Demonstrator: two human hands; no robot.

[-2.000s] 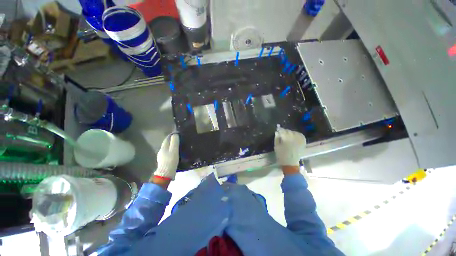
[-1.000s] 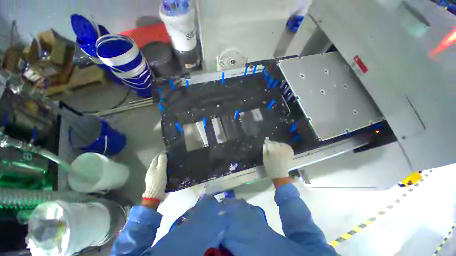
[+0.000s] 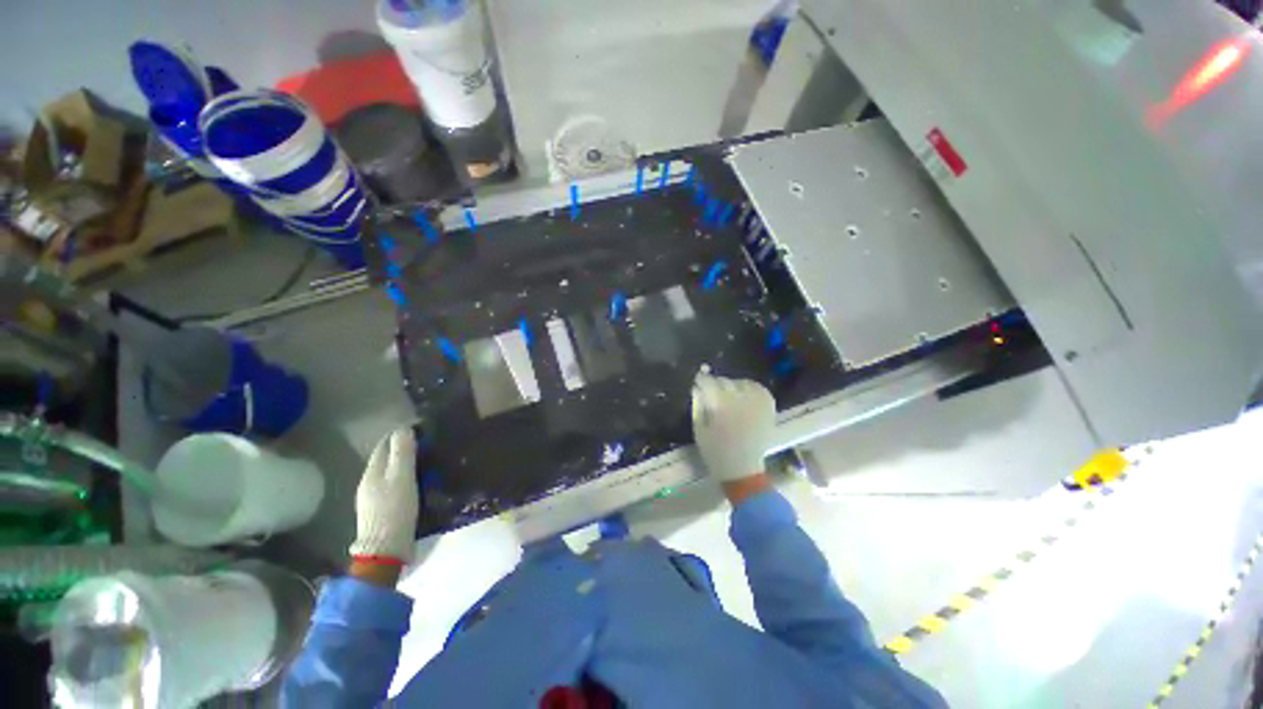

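The large black carrier plate (image 3: pixel 554 436) lies flat on the machine's railed bed, with blue tabs around and across it. Thin rectangular panels (image 3: pixel 500 371) lie in its middle. My left hand (image 3: pixel 388 496), in an off-white knitted glove with a red-edged cuff, holds the carrier's left edge; its thumb is partly hidden. My right hand (image 3: pixel 733 423), also gloved, rests over the near edge, right of the middle, with fingers curled and fingertips on the board. Whether it grips anything small is hidden.
The perforated grey plate (image 3: pixel 873 236) lies right of the carrier, beside the light-grey machine cover (image 3: pixel 1025 180). White and blue buckets (image 3: pixel 238 488) stand at the left. A metal rail (image 3: pixel 596 501) runs along the near edge. Yellow-black floor tape (image 3: pixel 997 582) is at lower right.
The view has shifted, so the bed and carrier appear further left. Both hands keep about the same places on the carrier. No clear movement of the carrier against the grey plate shows.
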